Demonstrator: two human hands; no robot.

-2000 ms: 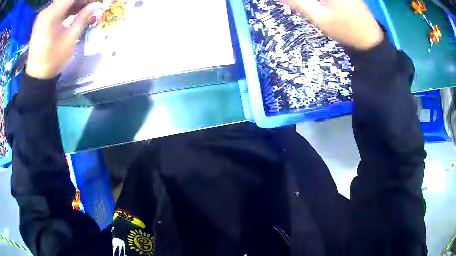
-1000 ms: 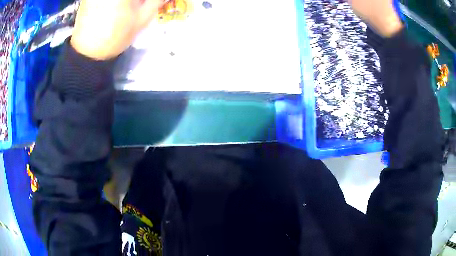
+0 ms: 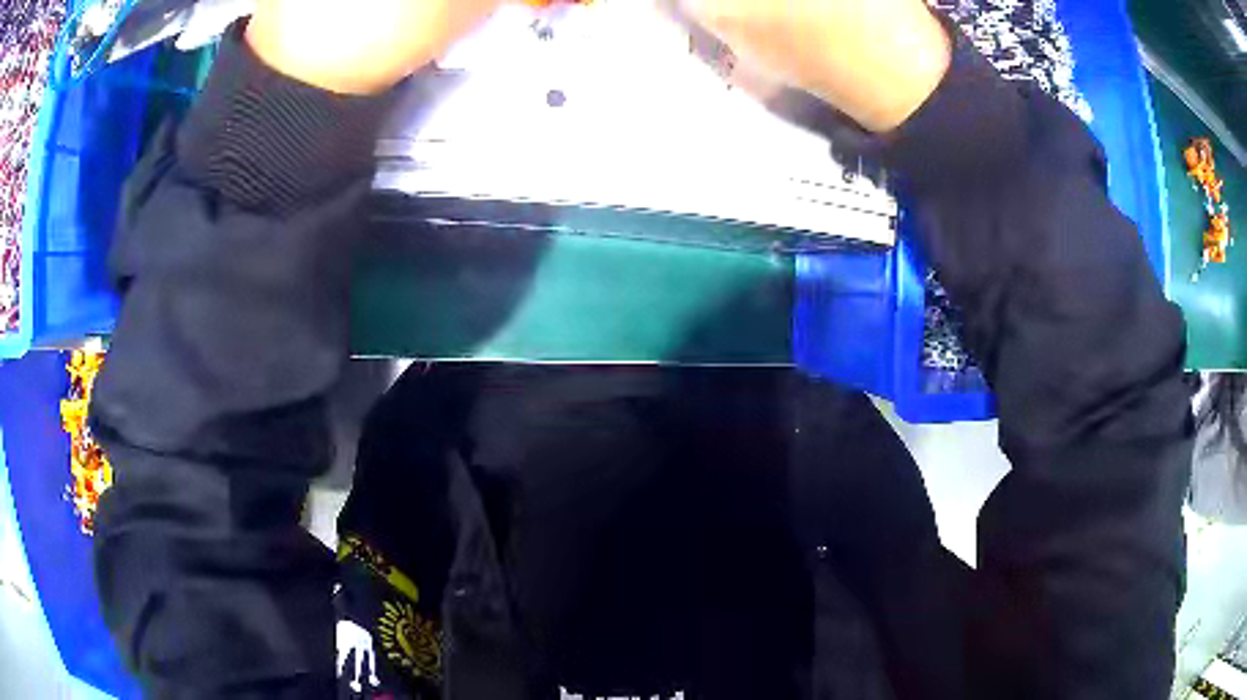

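The white, glared assembly fixture [image 3: 615,137] stands in front of me. A small bit of an orange plastic part [image 3: 554,3] shows at the top edge of the picture, between my hands. My left hand [image 3: 363,34] reaches in from the left; its fingers are cut off by the top edge. My right hand [image 3: 834,48] reaches over the fixture from the right; its fingers are also cut off by the top edge. I cannot tell what either hand holds.
The right parts bin [image 3: 944,397] is partly under my right sleeve. The left parts bin [image 3: 69,274] holds red-silver pieces. A lower-left bin [image 3: 41,547] holds orange pieces. Loose orange parts [image 3: 1208,198] lie on the green bench at right.
My right hand has moved left from above the right bin to over the fixture, near my left hand. My left hand has moved slightly up and right. The view has shifted.
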